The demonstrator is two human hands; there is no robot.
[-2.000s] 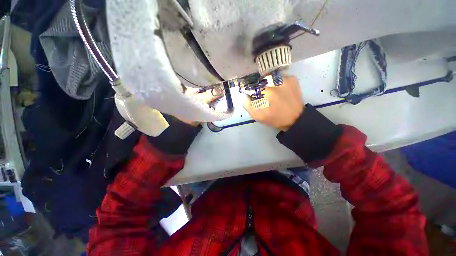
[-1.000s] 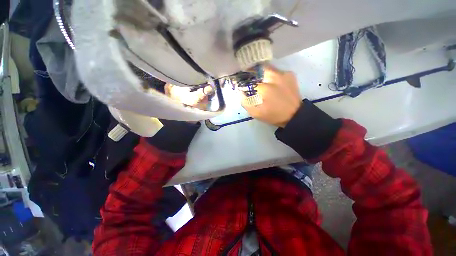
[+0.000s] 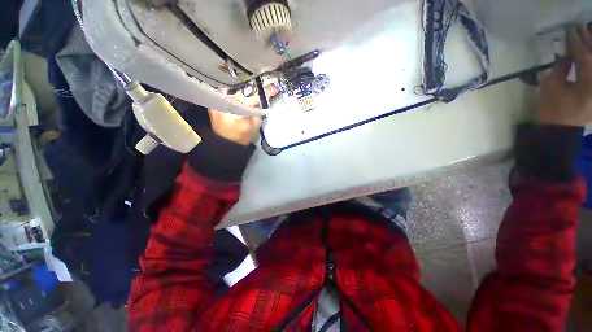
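Observation:
The sewing machine head (image 3: 214, 39) spans the top left, with a cream ribbed knob (image 3: 270, 18) on it. My left hand (image 3: 237, 120) is at the needle area (image 3: 295, 84), partly behind the machine head; its fingertips are in bright glare, so what they hold cannot be told. My right hand (image 3: 571, 84) is at the far right end of the machine bed, fingers at a small light metal part (image 3: 556, 47); whether it grips it cannot be told.
A frayed denim loop (image 3: 433, 48) lies on the white machine bed (image 3: 363, 152). A thin dark line runs along the bed. The cream lamp (image 3: 165, 123) hangs left of the needle. Dark garments (image 3: 97, 240) and grey cloth (image 3: 97, 78) are at left.
My right hand has left the needle area and moved to the far right of the bed. My left hand stays near the needle. The view has shifted, and the machine head sits higher.

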